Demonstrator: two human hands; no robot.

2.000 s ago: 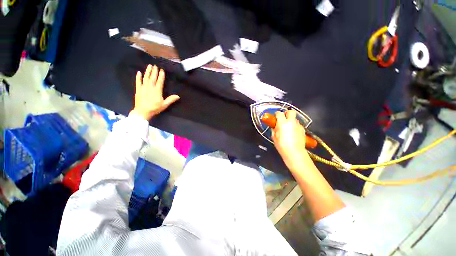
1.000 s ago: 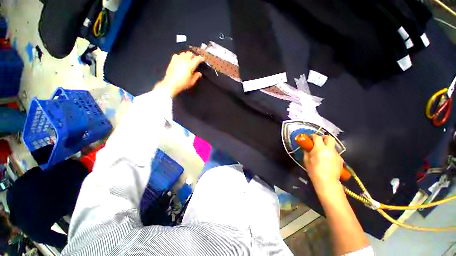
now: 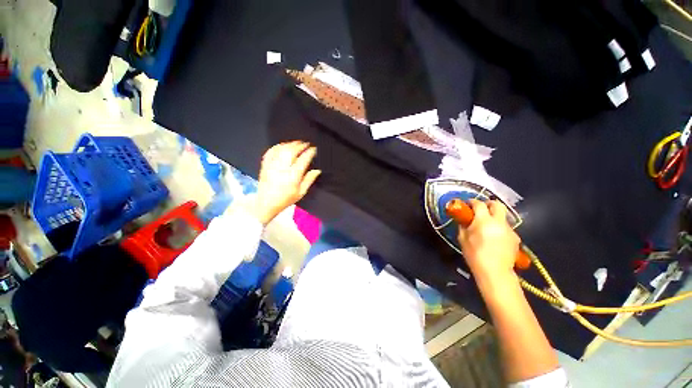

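My right hand (image 3: 488,239) is closed around the orange-brown handle of the steam iron (image 3: 448,203), which rests on the black table. A long black garment piece (image 3: 364,170) lies left of the iron, hard to tell from the table. My left hand (image 3: 287,176) lies at its near left edge, fingers slightly curled; whether it grips cloth is unclear. A brown speckled strip (image 3: 334,98) lies beyond it, with crumpled whitish-pink strips (image 3: 469,159) near the iron. Another black piece (image 3: 387,68) with a white band at its end lies across the brown strip.
A pile of black pieces (image 3: 531,61) with white labels is at the far right. Scissors (image 3: 668,161) with yellow and red loops lie at the right. Yellow hoses (image 3: 630,309) trail right. Blue crates (image 3: 99,189) and a red plastic item (image 3: 163,239) stand on the floor at left.
The view has shifted since the first frame. My left hand moved from the garment to the brown strip's left end, then back toward the near edge. The iron stays almost in place.
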